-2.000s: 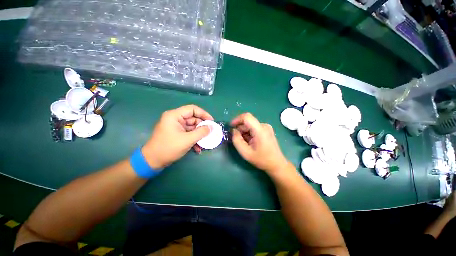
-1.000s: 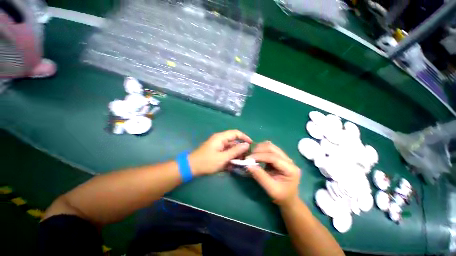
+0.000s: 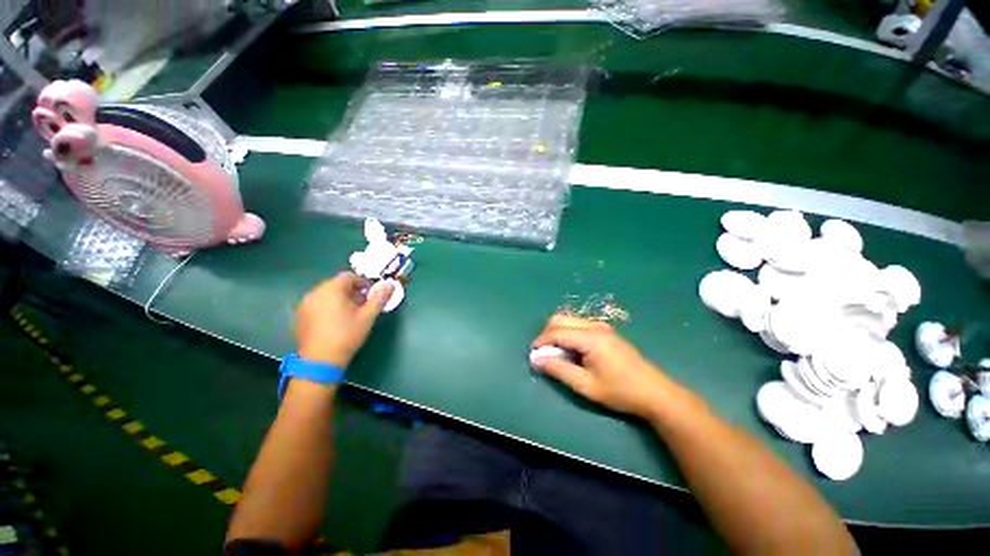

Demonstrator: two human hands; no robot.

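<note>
My left hand (image 3: 334,317), with a blue wrist strap (image 3: 312,370), is at the small cluster of white housings with electronics (image 3: 380,258). Its thumb and fingers are at the lowest white piece; whether they grip it I cannot tell. My right hand (image 3: 592,361) holds a white round piece (image 3: 551,355) low over the green bench, its far side hidden by the fingers. Small metal parts (image 3: 595,308) lie scattered just beyond my right hand. A large pile of white round covers (image 3: 830,326) lies to the right.
Clear plastic trays (image 3: 456,152) lie beyond the left cluster. A pink fan (image 3: 152,179) with a white cord stands at far left. More wired housings (image 3: 947,392) are at the right edge. The green bench's front edge (image 3: 456,421) runs below my hands.
The view has swung left, showing more of the pink fan. My hands were together at a white piece; now they are apart, my left hand at the left cluster, my right keeping a white piece.
</note>
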